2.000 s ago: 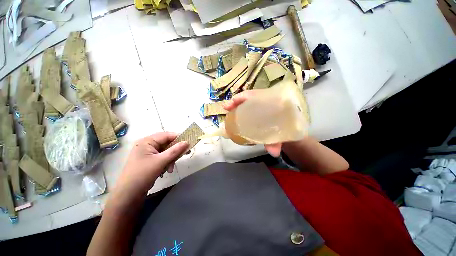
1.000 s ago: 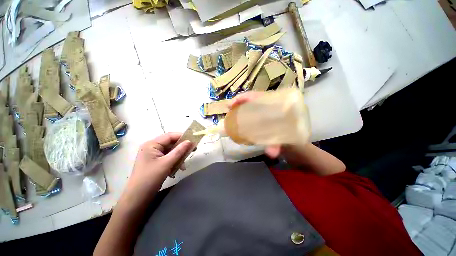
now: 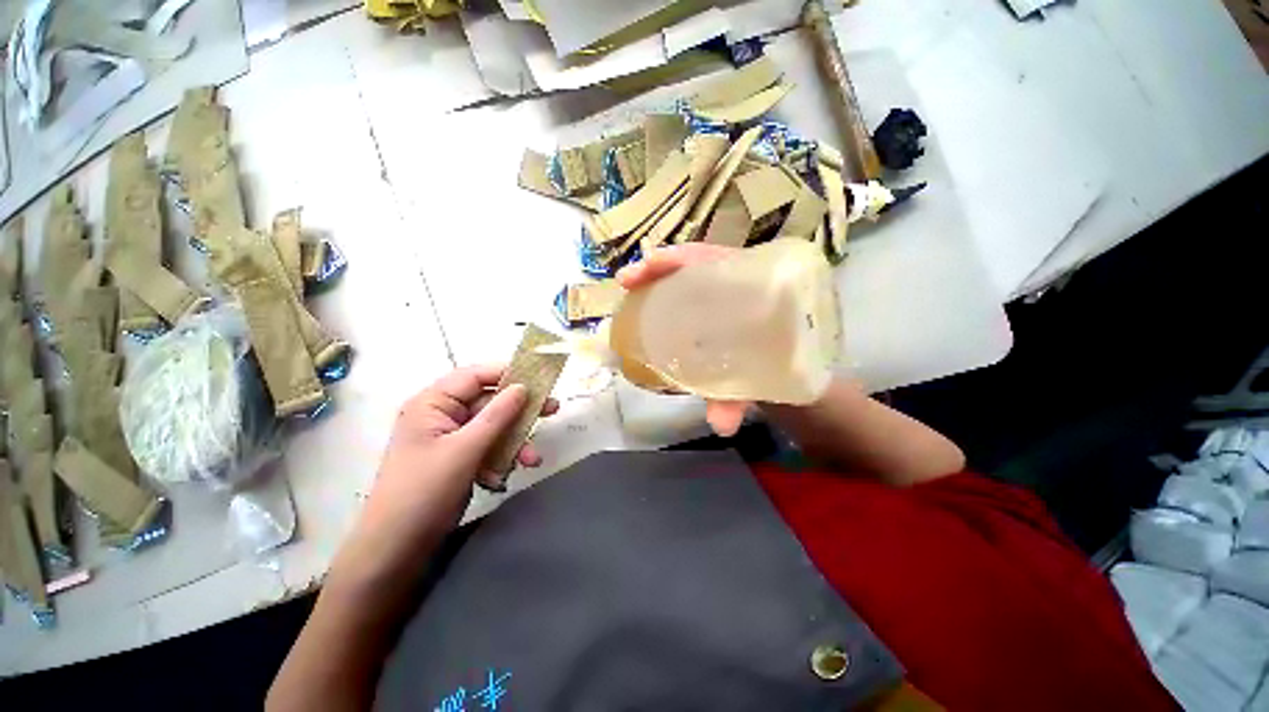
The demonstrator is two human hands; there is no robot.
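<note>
My left hand (image 3: 452,429) pinches a khaki strap tab (image 3: 526,381) between thumb and fingers, its free end pointing up. My right hand (image 3: 682,262) is shut around the translucent glue bottle (image 3: 731,327), held on its side; the bottle hides most of the hand. The bottle's narrow nozzle (image 3: 573,348) points left, its tip at the upper part of the tab. Amber, cloudy glue shows inside the bottle. A loose pile of khaki tabs (image 3: 682,195) with blue-and-white ends lies just beyond the bottle.
Rows of khaki tabs (image 3: 95,334) lie at left beside a bagged roll (image 3: 199,397). A hammer (image 3: 842,86) and a black lump (image 3: 900,139) lie right of the pile on the pale board (image 3: 946,292). Cut sheets (image 3: 612,53) and yellow material (image 3: 412,11) lie at the far edge.
The tab in my left hand has turned more upright, and more of it shows. The bottle has shifted slightly left, its nozzle staying at the tab.
</note>
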